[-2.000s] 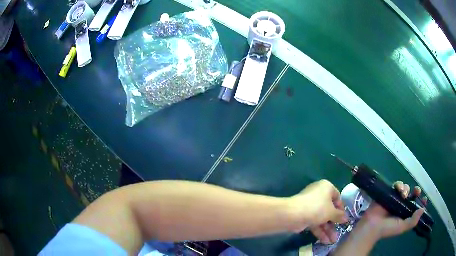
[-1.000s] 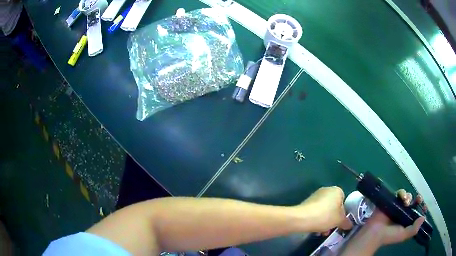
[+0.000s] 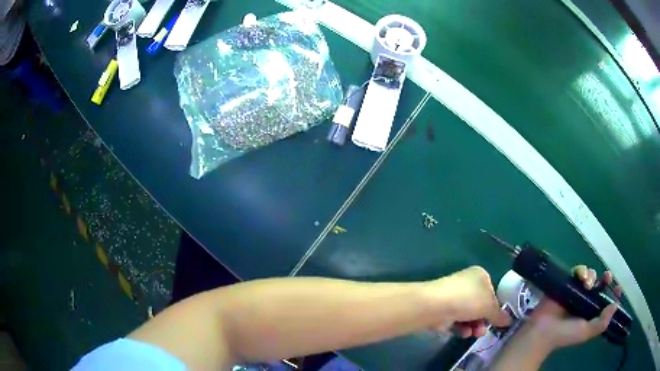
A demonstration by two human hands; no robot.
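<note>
A white fan unit is at the lower right, its round head upward and open handle running down-left, partly hidden by my hands. My left hand is at its neck, a fingertip touching the open part and other fingers curled; whether it grips anything is hidden. My right hand is closed around a black electric screwdriver, its thin bit pointing up-left, clear of the fan. The right wrist lies across the fan's edge. A small pile of screws lies on the bench above the hands.
A clear bag of screws lies upper left. Another fan unit with a grey battery lies right of it, its head over the pale rail. More fans with blue and yellow batteries lie at top left. The conveyor is beyond the rail.
My left fingers have shifted at the fan's neck, and the fan's handle now shows more below them. The screwdriver stays in my right hand. The view has shifted slightly.
</note>
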